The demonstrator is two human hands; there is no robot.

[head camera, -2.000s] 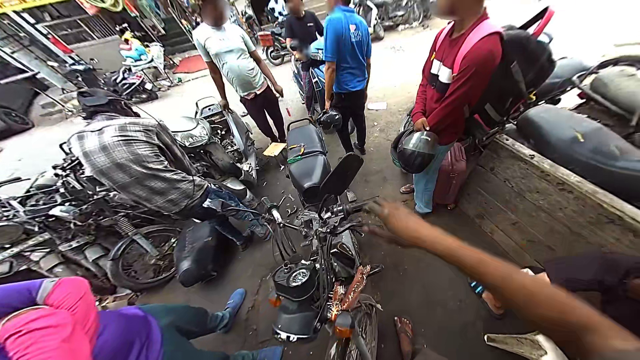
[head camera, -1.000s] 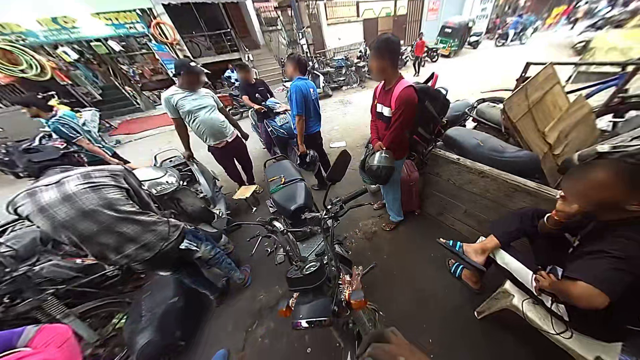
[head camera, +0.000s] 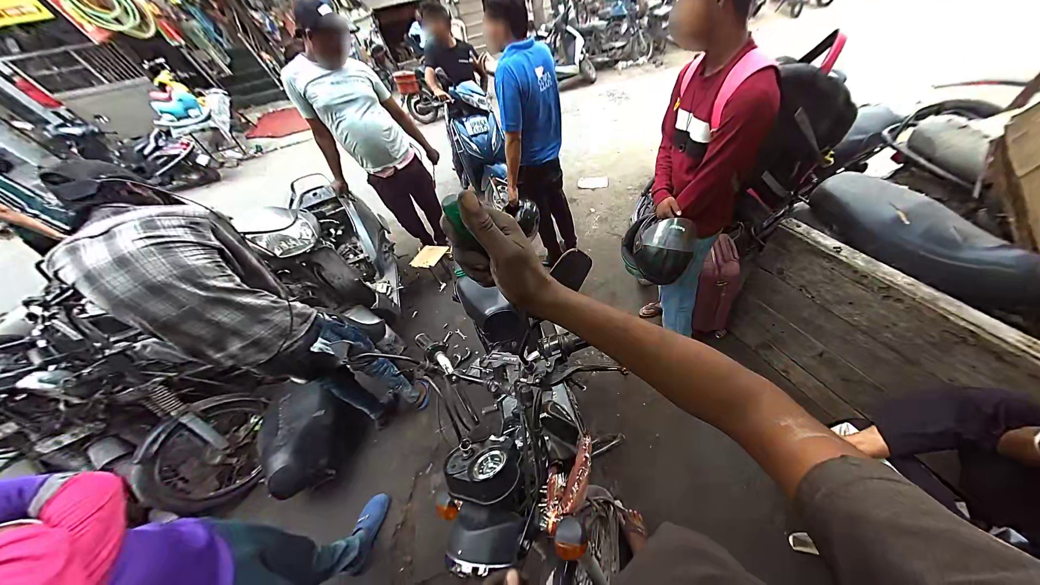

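My right hand is raised over the black seat of a motorcycle, its fingers closed round a green object that I cannot identify. Below my forearm are the motorcycle's handlebars and cables, with one mirror behind my wrist. The round gauge, the black headlamp housing and an orange indicator face me. Reddish cloth or wrapping hangs by the fork. A fingertip-sized bit of skin shows at the bottom edge, perhaps my left hand; what it does is hidden.
At left a person in a checked shirt bends over partly stripped motorcycles, beside a loose black seat. Several people stand beyond, one holding a helmet. A wooden cart side runs along the right. Small parts lie near a low stool.
My right hand, low at the bottom edge one second ago, is now up over the seat with the green object in it. The view has swung around between frames.
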